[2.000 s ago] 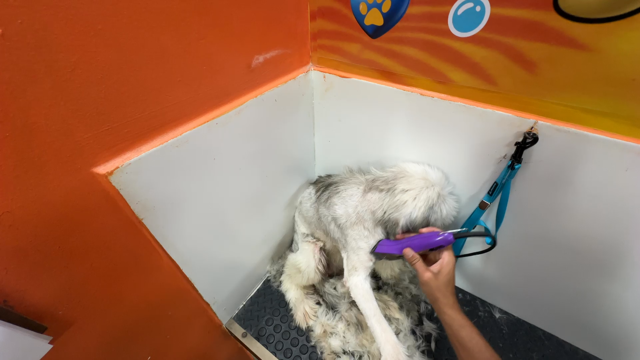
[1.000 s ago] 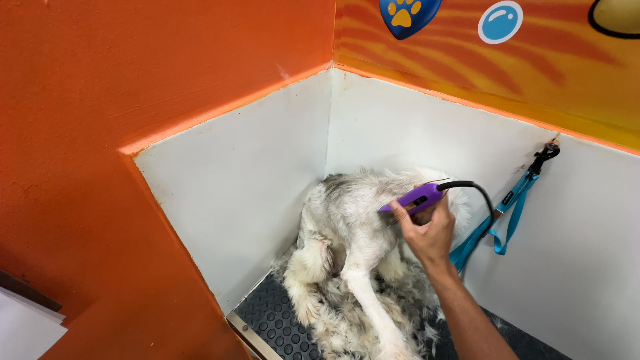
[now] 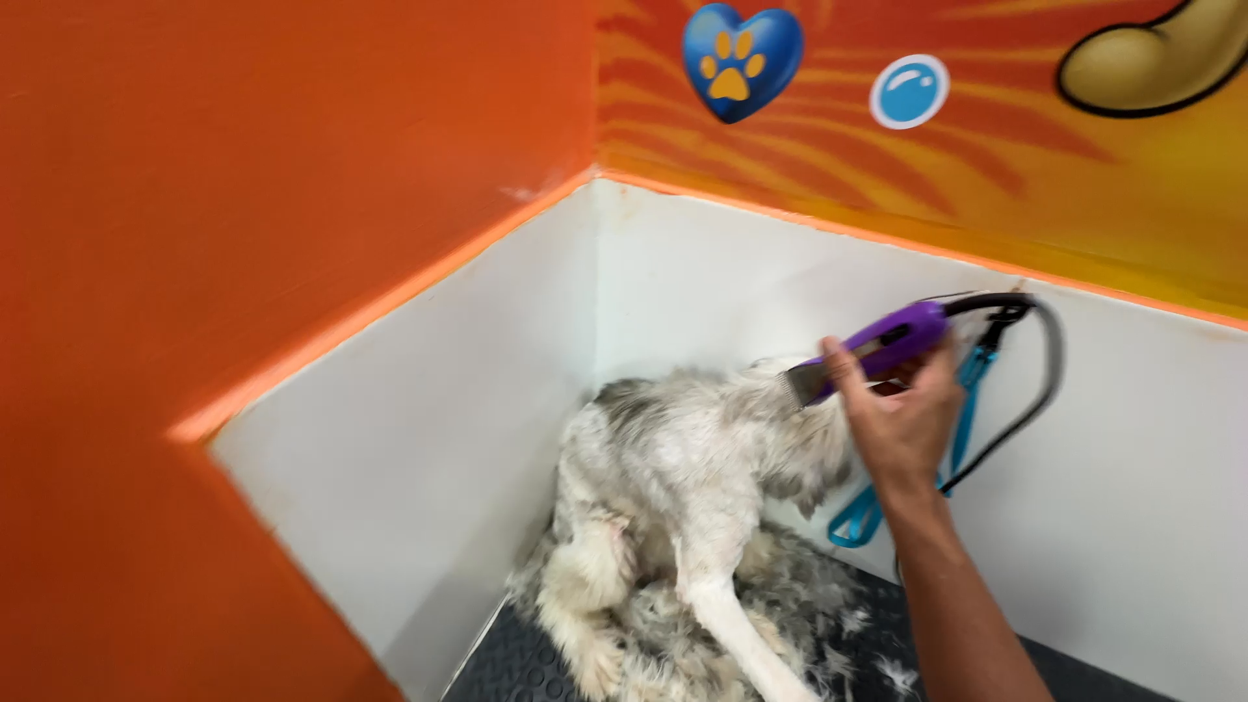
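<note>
My right hand (image 3: 902, 419) grips a purple electric hair clipper (image 3: 892, 341), its metal blade pointing left at the upper neck or shoulder of a white and grey dog (image 3: 682, 439). Whether the blade touches the coat is hard to tell. A black cord loops from the clipper's rear down behind my wrist. The dog's body is clipped short, with longer fur on a hind leg; its head is partly hidden behind my hand. Cut fur (image 3: 673, 634) lies heaped under and around it. My left hand is out of view.
White panels (image 3: 409, 468) meet in a corner behind the dog, below orange walls. A blue leash (image 3: 965, 419) hangs from a hook on the right panel, behind the cord. Underfoot is a black textured mat (image 3: 526, 663) with loose tufts on its right part.
My right hand has lifted the clipper from the dog's side toward its upper neck or shoulder. The clipper's rear end now points up and right. The view has shifted somewhat.
</note>
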